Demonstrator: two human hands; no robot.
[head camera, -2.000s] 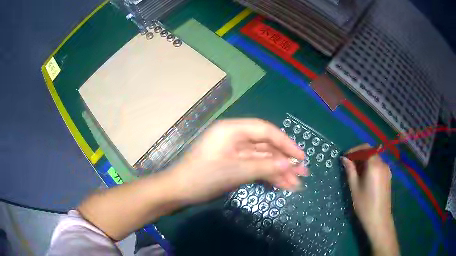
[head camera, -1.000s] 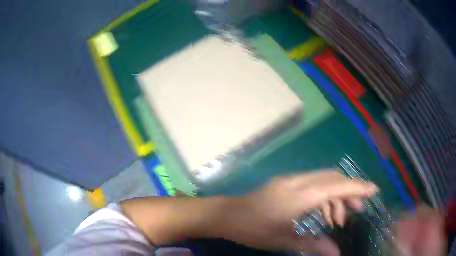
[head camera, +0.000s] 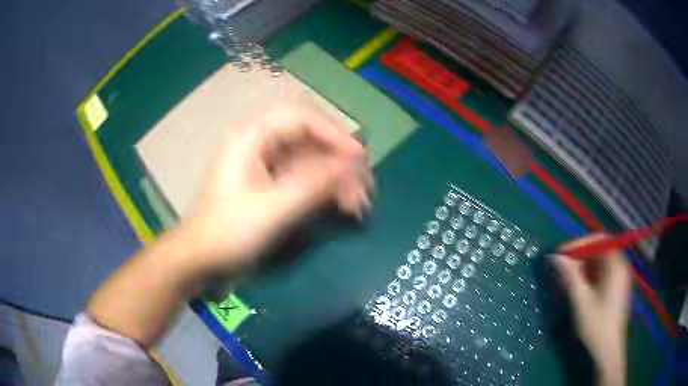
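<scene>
The clear blister tray (head camera: 483, 301) lies on the green mat, its left and upper rows filled with round silvery components (head camera: 430, 268). My left hand (head camera: 290, 173) is blurred, raised in front of the cream-topped tray stack (head camera: 204, 113), with thumb and fingertips close together; whether they hold a component cannot be told. My right hand (head camera: 603, 279) is at the tray's right side, its fingers shut on the red pen-like probe (head camera: 603, 246), with a red wire running off right. A few round components (head camera: 260, 62) sit at the stack's top corner.
A light-green sheet (head camera: 343, 98) lies under the stack. A red label (head camera: 426, 69) and a brown square (head camera: 508, 153) lie by the blue and red tape. A filled grey tray (head camera: 596, 136) and brown-grey stacked sheets (head camera: 460, 41) stand upper right. A green label (head camera: 228, 310) is near the edge.
The view swung away and back. My left hand has moved from over the blister tray to the cream-topped stack, up and left. My right hand still holds the red probe.
</scene>
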